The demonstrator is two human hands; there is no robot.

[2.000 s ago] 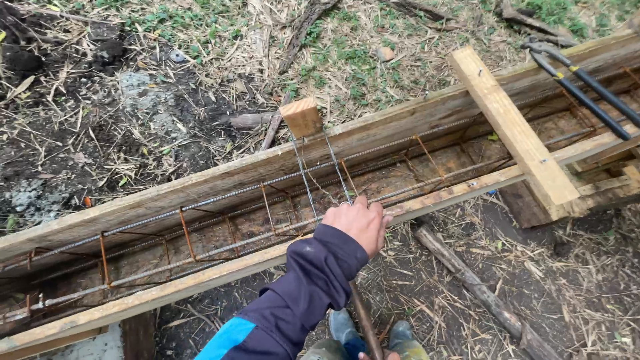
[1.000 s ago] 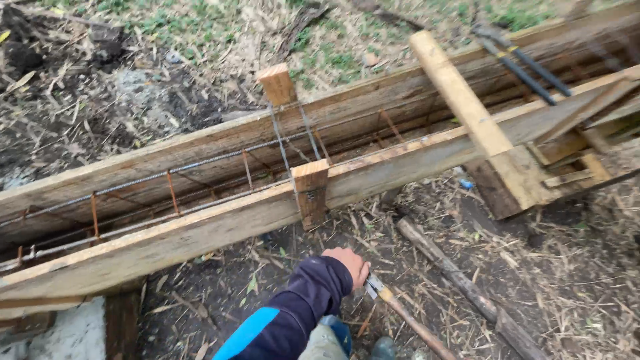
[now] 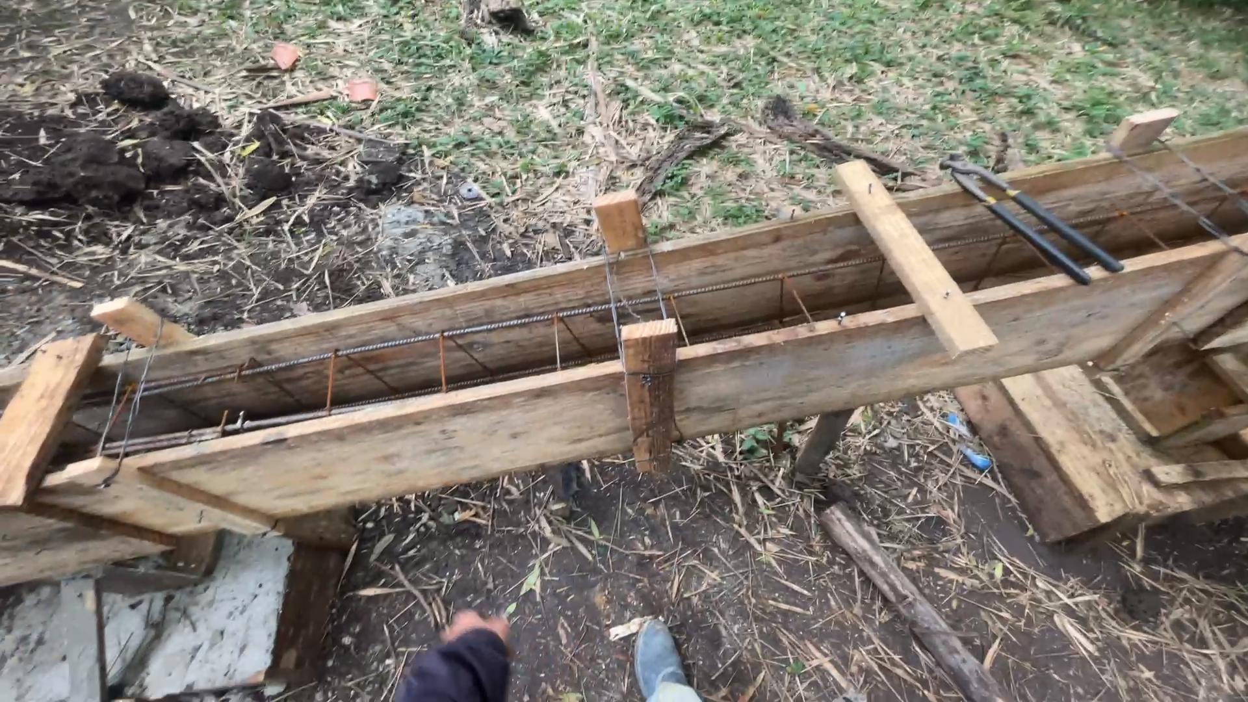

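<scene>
My left hand (image 3: 478,626), blurred and partly covered by its dark sleeve, is low over the ground, left of my boot; whether its fingers hold anything cannot be told. My right hand is out of view. Ahead runs a long plank formwork (image 3: 439,439) with a rebar cage (image 3: 444,363) inside. A short wooden block (image 3: 650,390) stands upright against its near board, tied by wire (image 3: 614,292) to another block (image 3: 621,222) at the far board. Two wooden cross-pieces, one at right (image 3: 916,258) and one at left (image 3: 49,414), span the top.
Long-handled cutters (image 3: 1033,219) with black handles lie across the formwork at right. Below stand a wooden box form (image 3: 1053,458) and a log (image 3: 912,604) on the straw-strewn soil. My boot (image 3: 659,655) is at the bottom; a pale slab (image 3: 210,614) lies lower left.
My left hand was at the near board between the wires, then beside a wooden-handled tool below it; now it is lower and farther left. The tool has left the view. The view has shifted.
</scene>
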